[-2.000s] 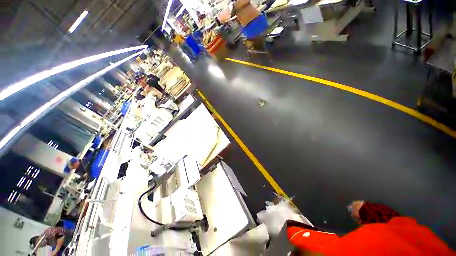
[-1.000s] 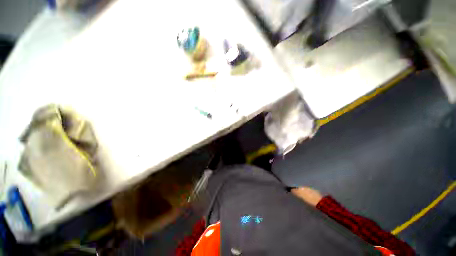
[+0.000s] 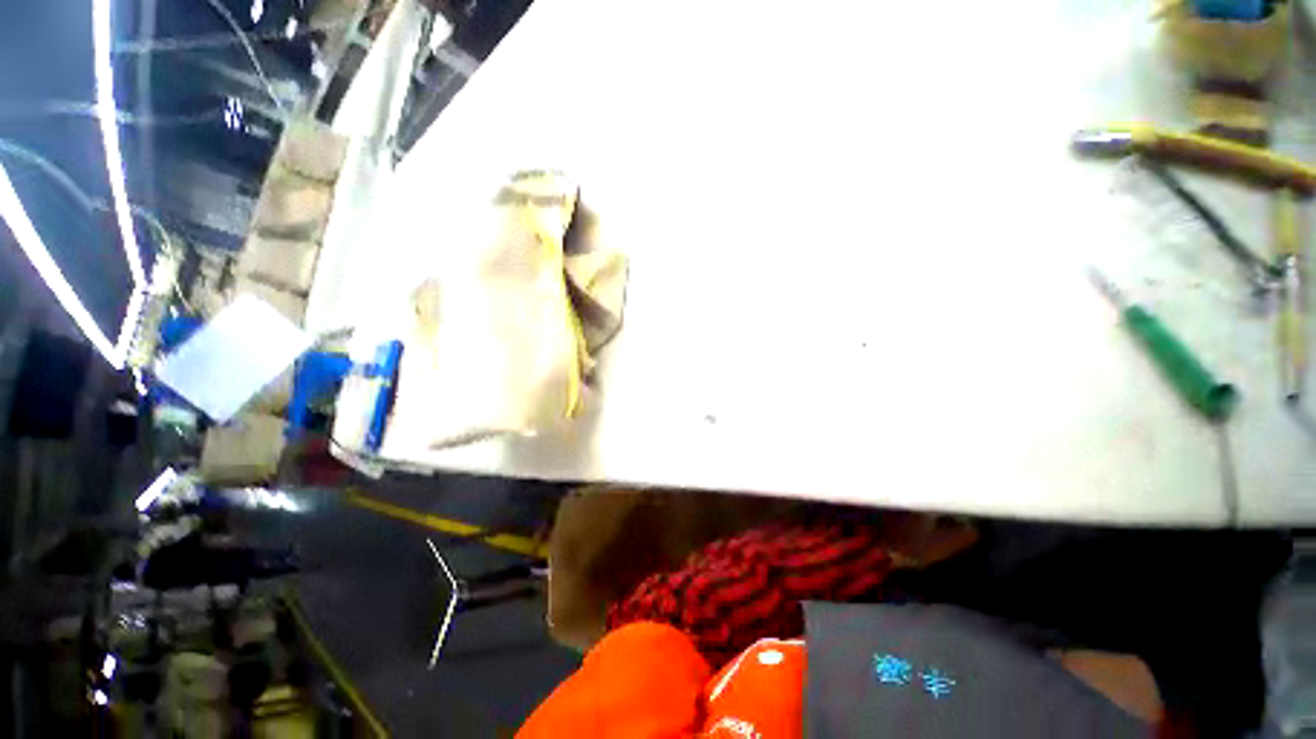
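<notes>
A beige bag piece (image 3: pixel 498 325) lies folded on the left part of the white table (image 3: pixel 852 260), with yellow binding (image 3: pixel 575 339) along one edge. A green-handled tool (image 3: pixel 1181 361) with a thin shaft and dark cord lies at the right. A thick yellow tool (image 3: pixel 1220 153) and a slim pale yellow corded tool (image 3: pixel 1290 296) lie beyond it. My left hand (image 3: pixel 935 541) is low and shadowed below the table edge, partly hidden. My right hand (image 3: pixel 1119 679) shows only in part beside the grey apron. Neither hand touches the bag piece, and their fingers cannot be made out.
A small yellow cup (image 3: pixel 1227 55) is cut off at the upper right. A blue object (image 3: pixel 383 394) stands at the table's left end. A brown box or cloth (image 3: pixel 585 563) is below the table edge. Stacked pieces (image 3: pixel 289 217) and a floor with yellow lines are at the left.
The view has swung from the aisle down to the table, then left and closer. The bag piece now shows nearer the middle, and the tools at the right look larger.
</notes>
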